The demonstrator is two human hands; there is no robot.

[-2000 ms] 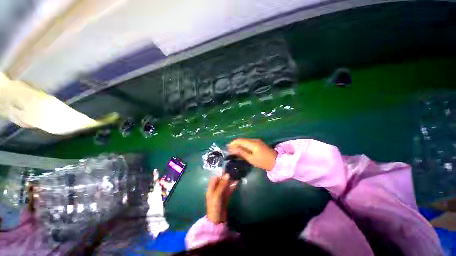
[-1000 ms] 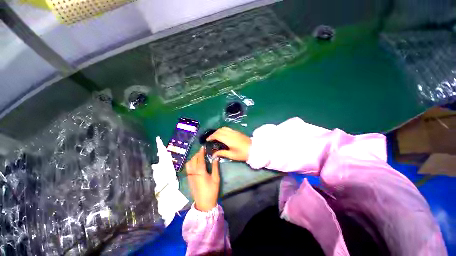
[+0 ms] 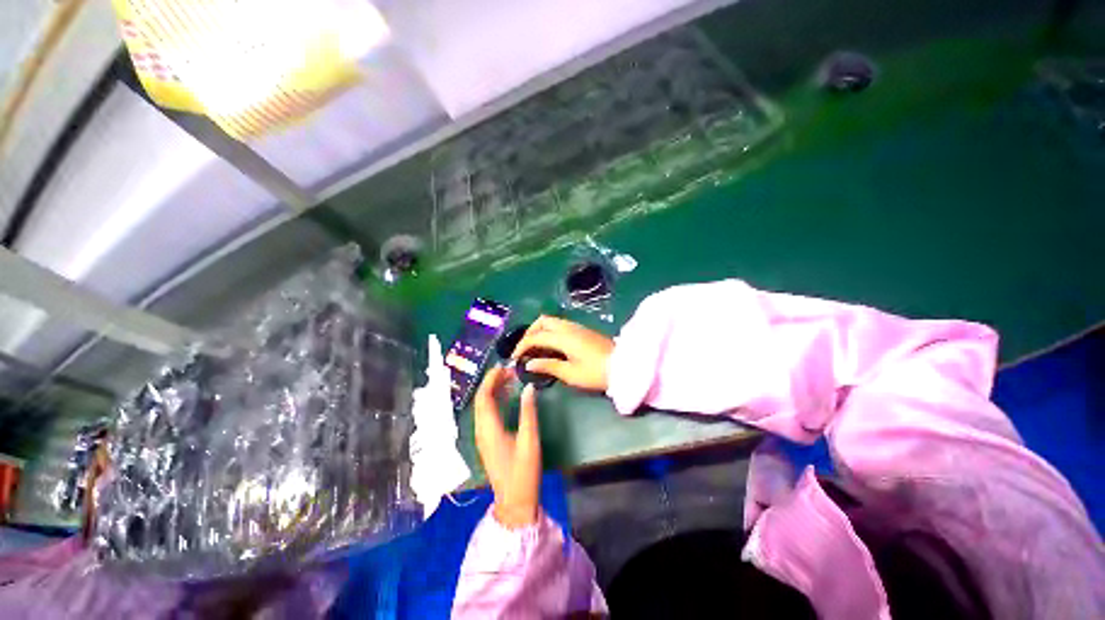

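A round black case (image 3: 534, 369) is held between my two hands near the bench's front edge; its dark parts show at the fingertips, and my fingers hide much of it. My left hand (image 3: 510, 438) holds it from below with thumb and fingers. My right hand (image 3: 567, 351) lies over its top and right side. A bagged black unit (image 3: 589, 283) in clear film lies just behind my right hand. A phone with a lit purple screen (image 3: 480, 348) lies left of the hands.
A clear blister tray (image 3: 606, 145) lies at the back. Bagged black units lie behind it at right (image 3: 847, 73) and at left (image 3: 400, 257). Stacked clear trays (image 3: 279, 424) stand at left. A crumpled white piece (image 3: 436, 442) is beside the phone. A yellow printed sheet (image 3: 255, 61) is upper left.
The view has shifted, so the bench items sit further right and more of the left side shows. Both hands stay together on the black case. The carton at right has left the view.
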